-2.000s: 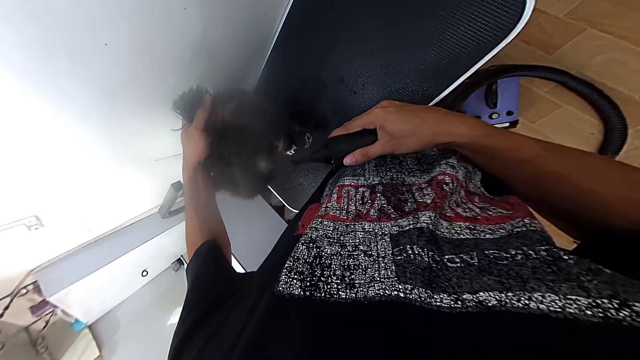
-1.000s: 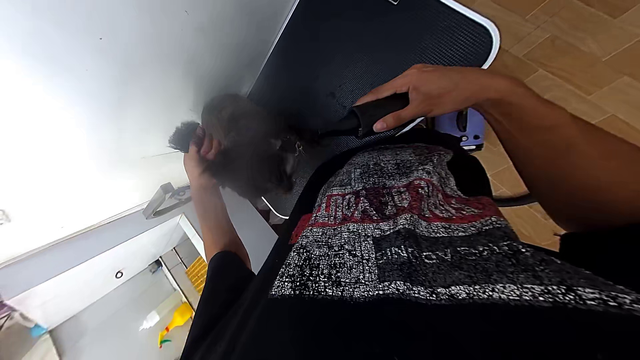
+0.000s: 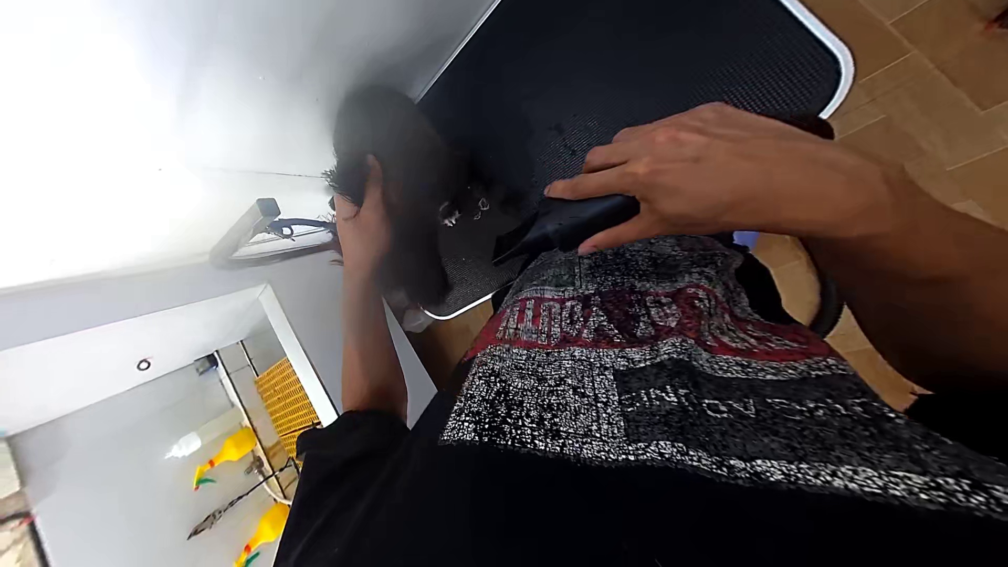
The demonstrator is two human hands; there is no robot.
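Note:
A dark furry animal (image 3: 402, 181), which looks like a small dog, is on the black textured grooming table (image 3: 646, 63), at its end by the pale wall. My left hand (image 3: 366, 224) is on the animal's fur at its far side, thumb up and partly sunk in the coat; the fingers are mostly hidden. My right hand (image 3: 677, 173) grips a black dryer nozzle (image 3: 567, 224) close to my shirt. The nozzle's flat tip points left toward the animal, with a gap between them. Blur hides the animal's head and legs.
A metal grooming arm (image 3: 244, 232) with a dark strap stands left of my left hand. The table's white edge (image 3: 839, 59) curves at the right above a tiled floor (image 3: 906, 126). Yellow spray bottles (image 3: 235, 447) and a yellow basket (image 3: 285, 398) are at the lower left. A dark hose runs behind my right forearm.
The nozzle's tip, near the animal in the earlier frames, is now farther from it and closer to my shirt. My left hand remains at the animal's fur. The view has shifted.

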